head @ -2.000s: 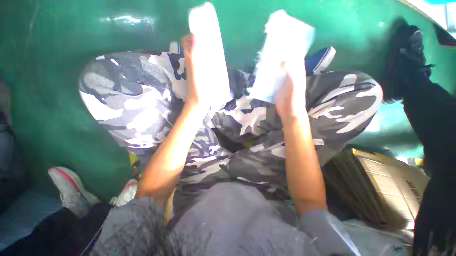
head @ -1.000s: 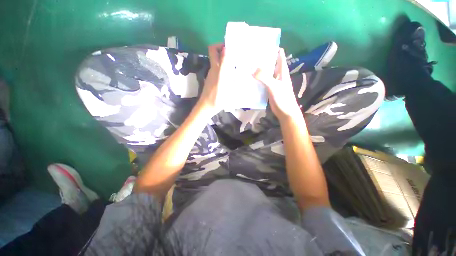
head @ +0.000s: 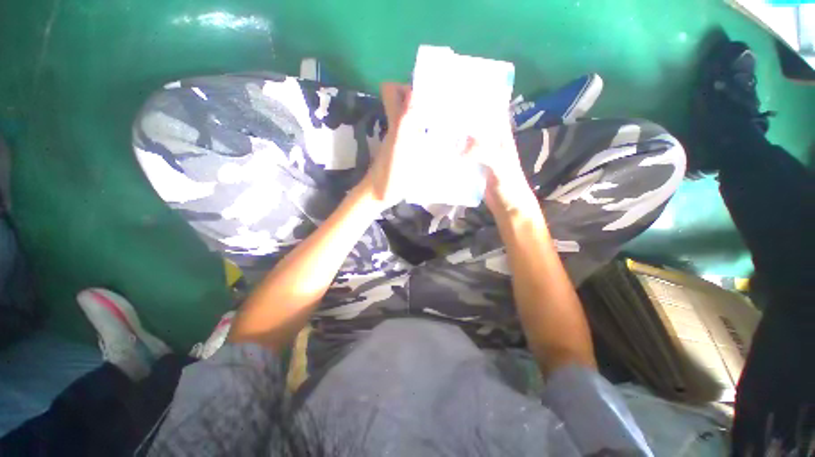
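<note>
A white, overexposed box-like piece [head: 456, 125] is held above my lap, over my crossed shins. Two white parts seem to sit against each other, but glare hides the seam and surface detail. My left hand [head: 390, 152] grips its left side, fingers partly behind it. My right hand [head: 502, 161] grips its right side, with the thumb on the near face.
My legs in grey camouflage trousers [head: 223, 161] are crossed on the glossy green floor [head: 107, 178]. Flattened brown cartons [head: 701, 326] lie by my right knee. A person's dark leg [head: 768, 205] is at the right. Another person's white shoe [head: 116, 326] is at the lower left. A white board edge shows upper right.
The two white parts, held apart two seconds ago, are together between my hands. Since one second ago they have shifted slightly right and tilted a little.
</note>
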